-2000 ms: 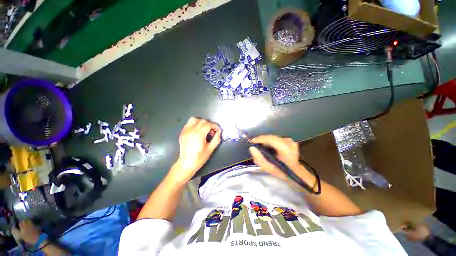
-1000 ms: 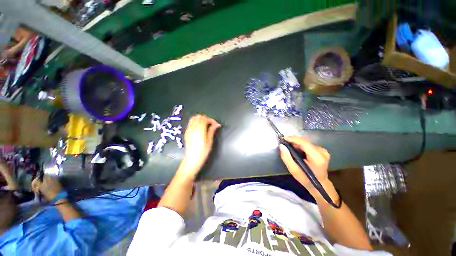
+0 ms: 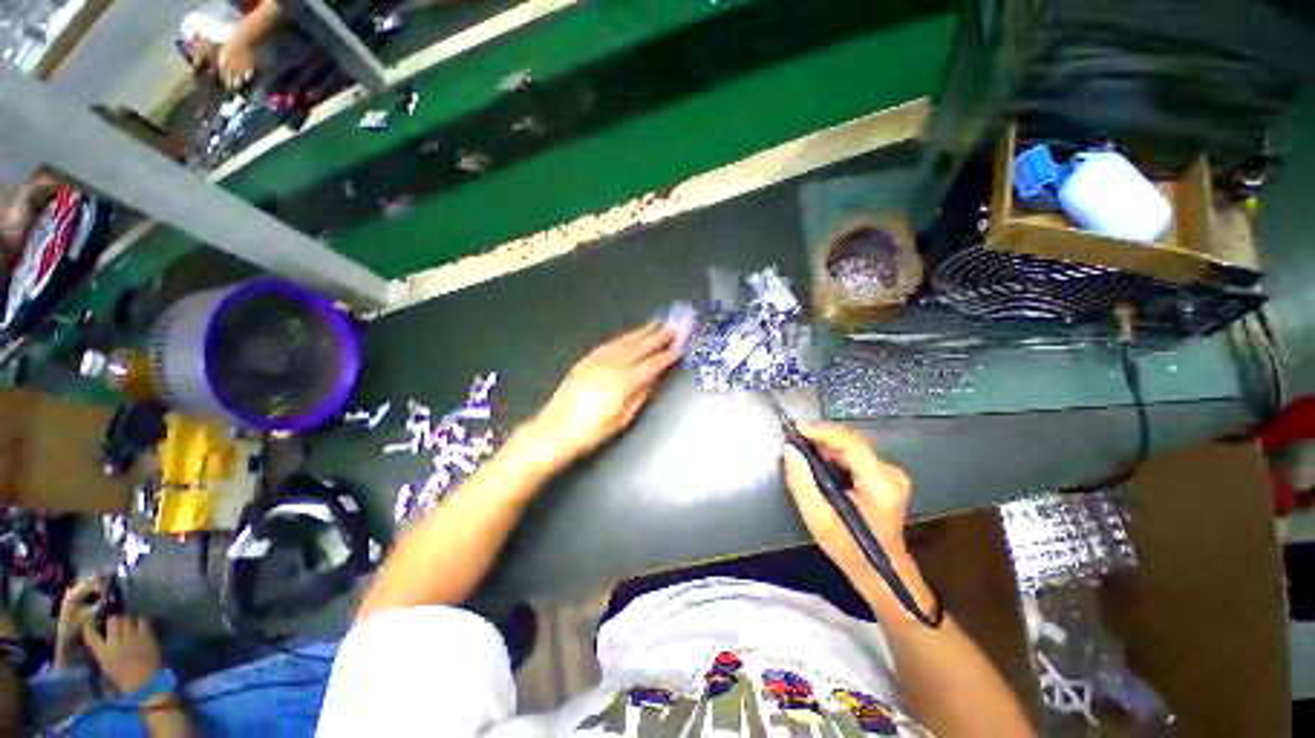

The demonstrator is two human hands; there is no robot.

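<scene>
My right hand (image 3: pixel 854 498) holds the black soldering iron (image 3: pixel 862 534), its thin tip pointing up and left over the bench. My left hand (image 3: pixel 613 387) reaches forward, its fingertips at the left edge of the pile of small circuit boards (image 3: pixel 757 343). Something small and pale shows at those fingertips, but I cannot tell whether it is gripped. The small white parts (image 3: pixel 447 447) lie scattered left of my left forearm.
A fan with a purple rim (image 3: pixel 281 356), a yellow fixture (image 3: pixel 195 473) and a black coil (image 3: pixel 296 555) stand left. A tape roll (image 3: pixel 865 270), wire rings (image 3: pixel 1027 278) and a small carton (image 3: pixel 1074 231) are back right. Another person's hands (image 3: pixel 116 642) show lower left.
My left hand has moved forward and right to the board pile. My right hand has drawn back from where the two hands were close together, still holding the iron. The view has shifted.
</scene>
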